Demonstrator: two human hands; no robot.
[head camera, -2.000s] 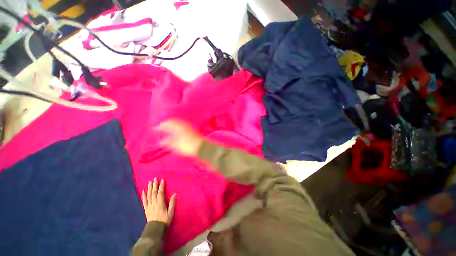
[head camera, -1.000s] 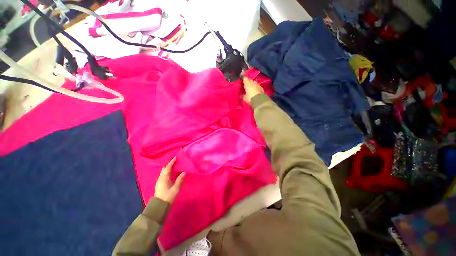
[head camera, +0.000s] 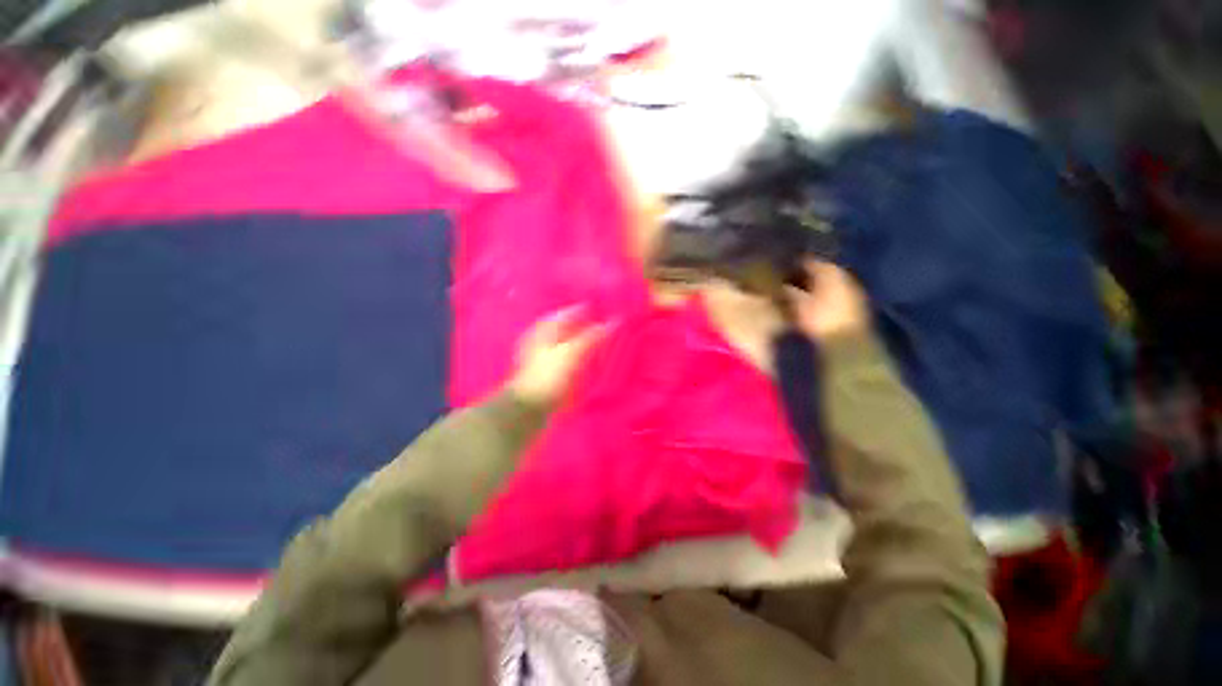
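The whole view is blurred. Bright pink fabric (head camera: 650, 429) lies in front of me, bunched at the centre. A large dark navy panel (head camera: 241, 389) lies flat on the pink at the left. My left hand (head camera: 552, 355) is at the left side of the bunched pink; whether it grips the cloth is unclear. My right hand (head camera: 828, 302) is beyond the bunch, with its fingertips at a dark, smeared object (head camera: 730, 228); whether it holds this object cannot be told.
Loose navy fabric (head camera: 972, 282) is heaped right of my right hand. White and pink pieces (head camera: 469, 27) lie at the far side. A pale hose (head camera: 449, 148) hangs over the pink at the upper left. A red object (head camera: 1052, 603) is beyond the table's right end.
The view has shifted and more of the navy panel shows. The bunched pink is smaller and lies nearer me. My left hand has moved up to its side; my right hand remains near the dark object.
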